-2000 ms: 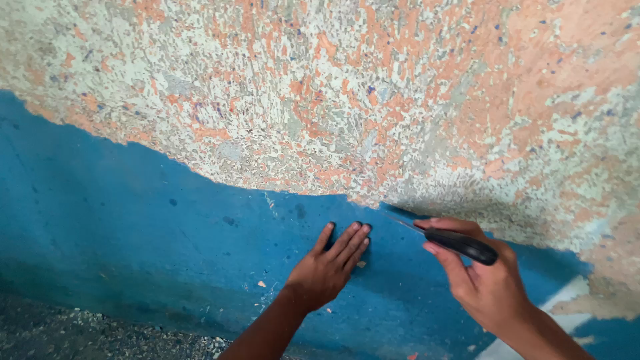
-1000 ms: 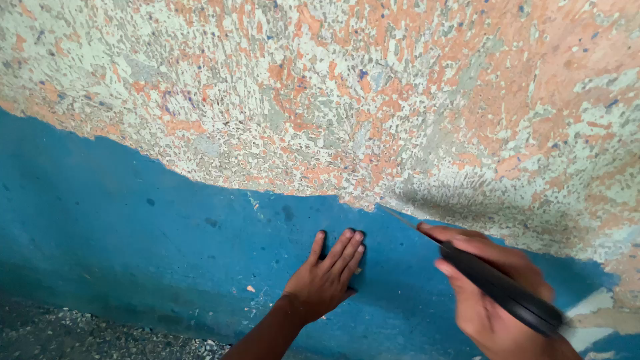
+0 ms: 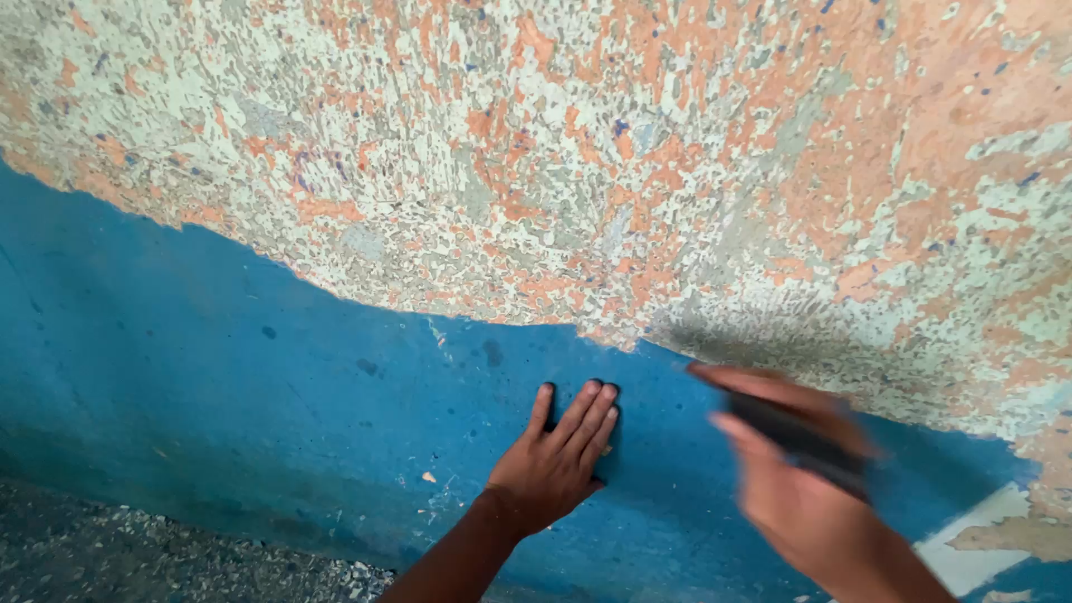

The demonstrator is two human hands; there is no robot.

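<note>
My left hand [image 3: 553,456] lies with its fingers a little apart on the blue painted band [image 3: 251,377] of the wall, holding nothing. To the right, my right hand [image 3: 796,469] is shut on a black-handled tool [image 3: 796,440], blurred by motion. The tool's thin blade can hardly be made out; it points up and left, close to the lower edge of the peeled wall area [image 3: 502,209]. That area shows mottled pale green, orange and grey layers. Its ragged border with the blue paint dips to a small notch between and above my hands.
Paint flakes [image 3: 193,536] lie strewn on the floor at the lower left. A few small chips [image 3: 429,477] cling to the blue surface left of my left hand. At the lower right, a white patch [image 3: 976,540] and bare tan plaster [image 3: 1017,536] break the blue paint.
My right hand with the tool has shifted and the tool's angle has varied between frames. My left hand has stayed flat at nearly the same place on the blue paint.
</note>
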